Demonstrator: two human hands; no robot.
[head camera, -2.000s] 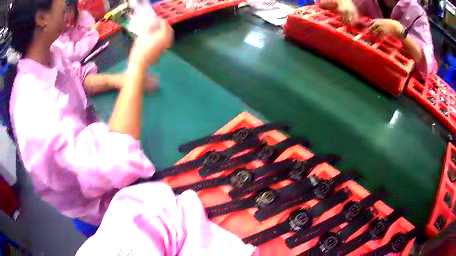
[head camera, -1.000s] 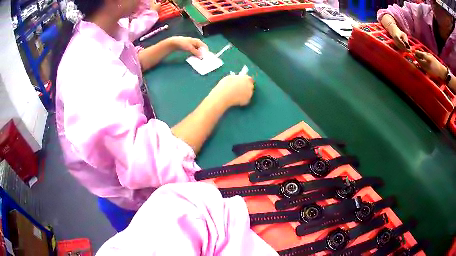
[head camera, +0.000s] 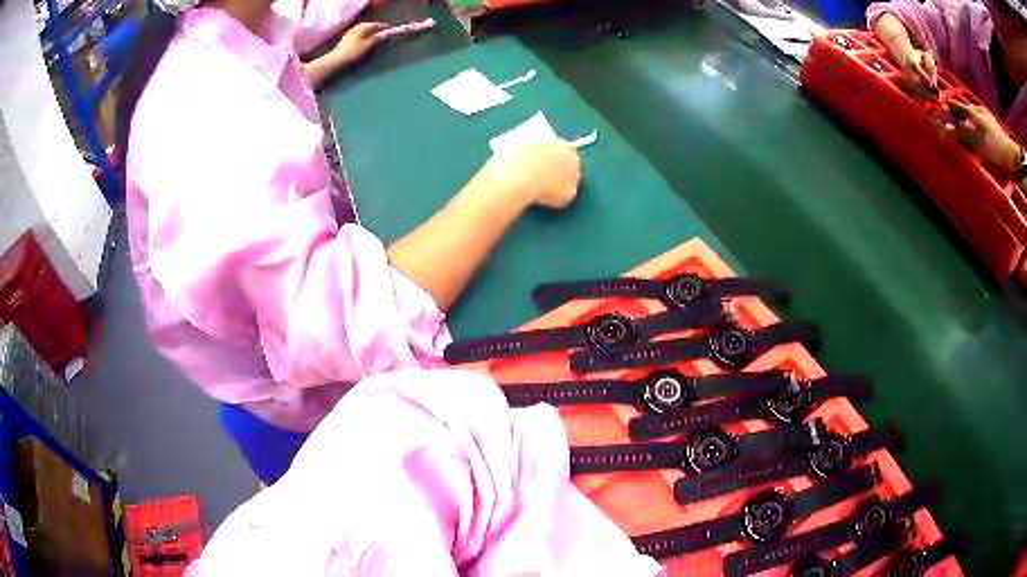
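A red-orange tray (head camera: 614, 496) lies in front of me at the lower right. Several smartwatches lie face down across it in slanting rows, such as one watch (head camera: 667, 391) with its black strap spread flat and its sensor disc up. Another watch (head camera: 687, 290) lies at the tray's far corner. My left sleeve (head camera: 417, 485), pink and loose, covers the tray's near left side. Neither of my hands shows; both are out of the picture or hidden.
A neighbour in a pink smock (head camera: 242, 225) stands at the left, one hand at a white piece (head camera: 524, 135) on the green mat. Another white piece (head camera: 471, 92) lies beyond. Stacked red trays (head camera: 901, 147) and another worker's hands are at the upper right. A red bin (head camera: 39, 299) stands left.
The view has swung left. The neighbour's near hand came down to the mat; the far hand has left one white piece and now holds a thin pale thing. The watches look unchanged.
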